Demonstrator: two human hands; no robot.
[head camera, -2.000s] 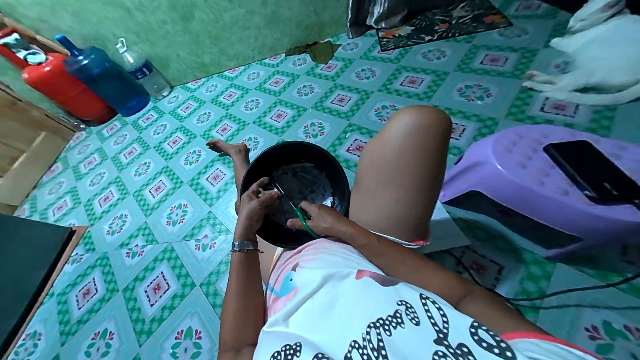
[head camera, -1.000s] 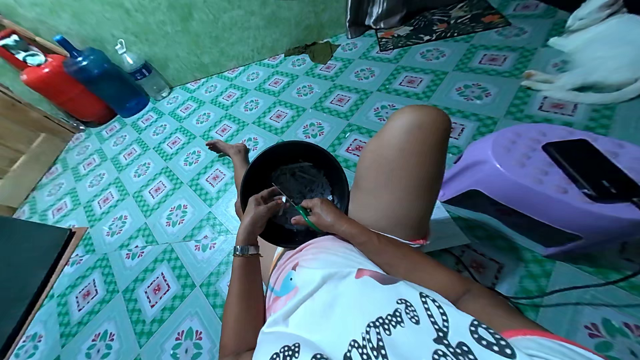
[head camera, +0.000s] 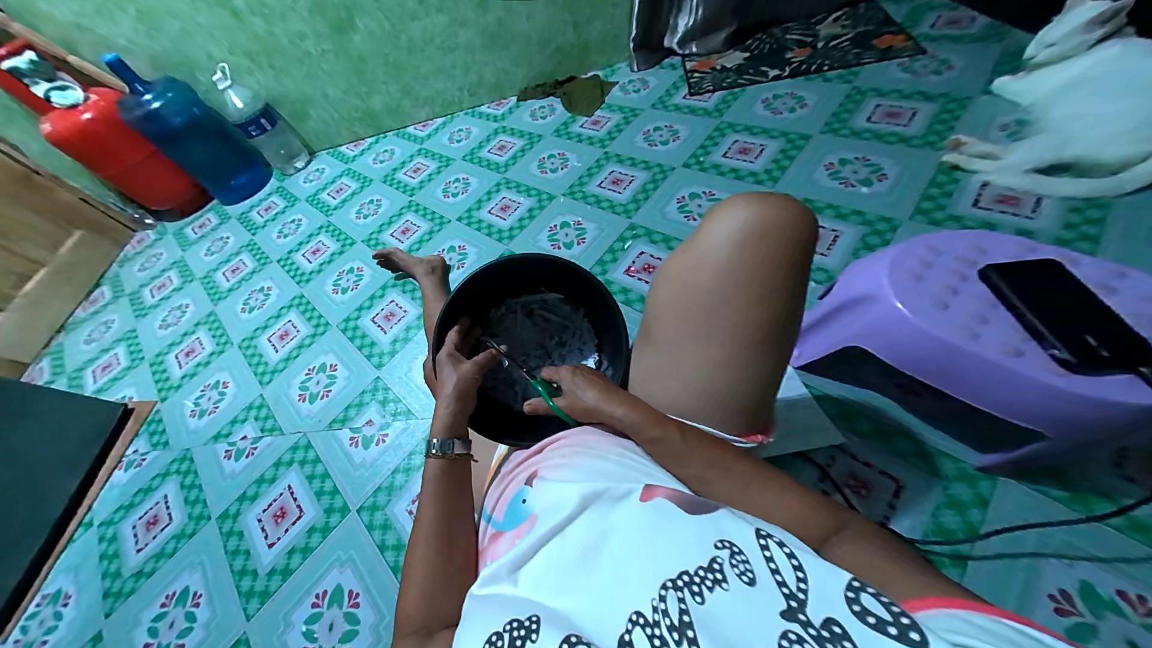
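A round black basin (head camera: 621, 315) rests in my lap between my legs, with many thin pale strips (head camera: 540, 328) lying in it. My right hand (head camera: 580, 393) is closed on green-handled scissors (head camera: 546, 389) over the basin, and their blades point toward my left hand. At the basin's left side is my left hand (head camera: 461, 369), its fingers bent near the blade tips. Whether it holds a small piece cannot be made out. A metal-banded watch (head camera: 448, 446) is on my left wrist.
On my right stands a purple plastic stool (head camera: 945, 297) with a black phone (head camera: 1066, 310) on top and cables below. A white cat (head camera: 1071, 117) lies at the upper right. A red gas cylinder (head camera: 126, 148), a blue bottle (head camera: 193, 135) and a clear bottle (head camera: 265, 126) stand by the wall.
Both hands stay over the basin with small shifts. My left hand has moved a little up and left since one second ago. The scissors remain in my right hand.
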